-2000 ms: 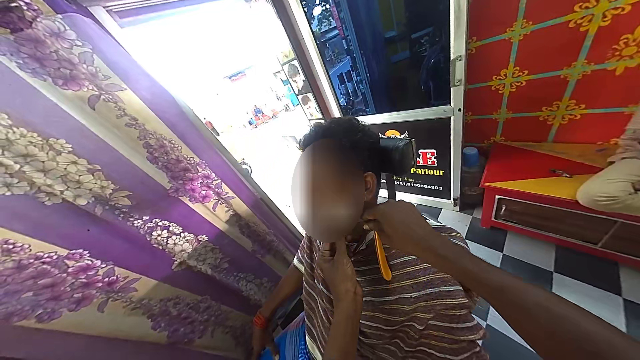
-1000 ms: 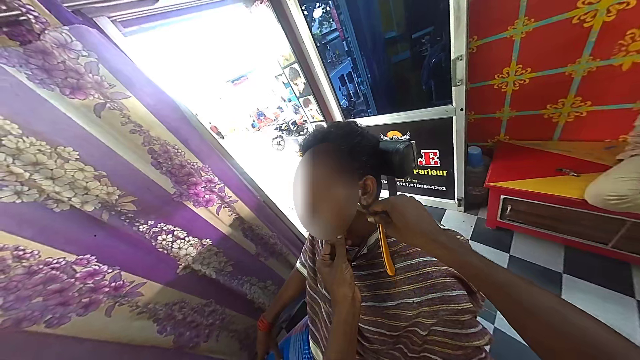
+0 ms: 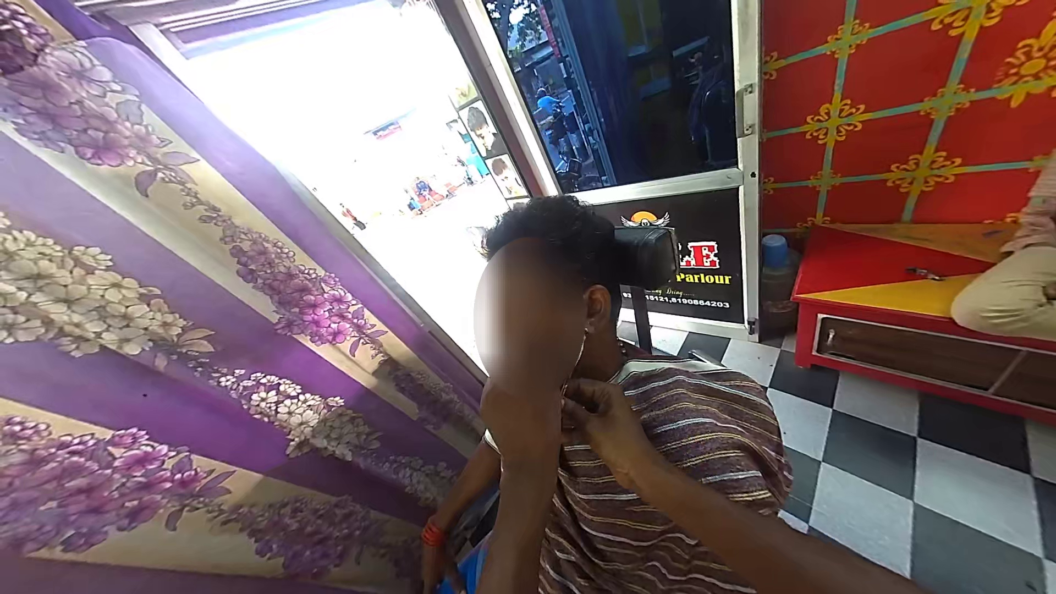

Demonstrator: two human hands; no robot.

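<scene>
A person sits in a chair with a black headrest (image 3: 652, 256), wrapped in a striped brown cloth (image 3: 701, 429). My left hand (image 3: 521, 421) rests against the lower face at the chin, its back toward the camera and its fingers mostly hidden. Close beside it, under the jaw, my right hand (image 3: 606, 425) has its thumb and fingers bent together. Whether anything is between those fingertips cannot be made out. No orange-handled razor shows now. Below the ear lies the bare side of the neck (image 3: 609, 351).
A purple floral curtain (image 3: 272, 396) fills the left side. Behind the chair stands a metal-framed glass door (image 3: 643, 91) with a lettered lower panel. To the right are a red and yellow bench (image 3: 874, 272), another person's leg (image 3: 1006, 289), a blue-capped bottle (image 3: 777, 280) and checkered floor.
My left hand has moved up over the chin. My right hand has moved from below the ear down to the jaw. The orange-handled razor that hung from it is out of sight.
</scene>
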